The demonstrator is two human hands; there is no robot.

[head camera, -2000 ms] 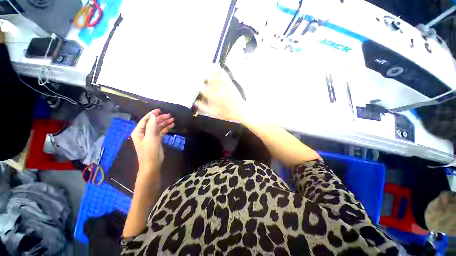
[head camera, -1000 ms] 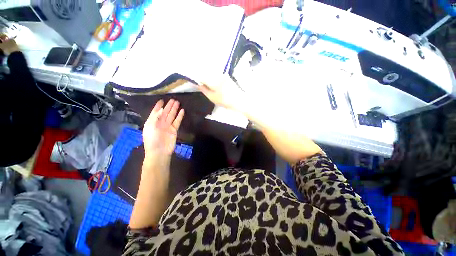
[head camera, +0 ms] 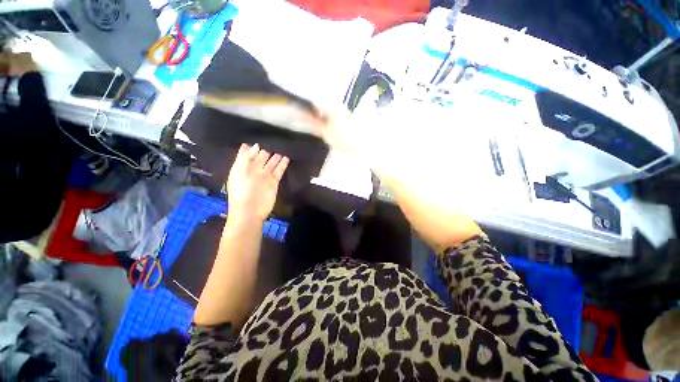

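Note:
White-faced pieces with dark edges [head camera: 306,56] lie on the table left of the sewing machine [head camera: 522,97], their near part lifted and folded back. Dark cloth [head camera: 231,130] shows under them and hangs over the table's front edge. My right hand [head camera: 339,134], blurred and washed out by glare, holds the lifted edge of the white-faced pieces. My left hand [head camera: 256,175] lies palm down on the dark cloth at the table edge, fingers slightly apart, gripping nothing that I can see. A small white piece [head camera: 344,176] lies at the edge below my right hand.
Orange-and-red scissors [head camera: 168,48] and a phone [head camera: 98,85] are at the table's left. A blue crate [head camera: 160,306] with a dark panel and more scissors [head camera: 146,273] stands at lower left. Red cloth [head camera: 358,9] lies behind. Another person's dark sleeve [head camera: 30,142] is at far left.
The near edge of the white-faced pieces has been lifted and folded back, baring more dark cloth. My left hand has turned from palm up to palm down onto it.

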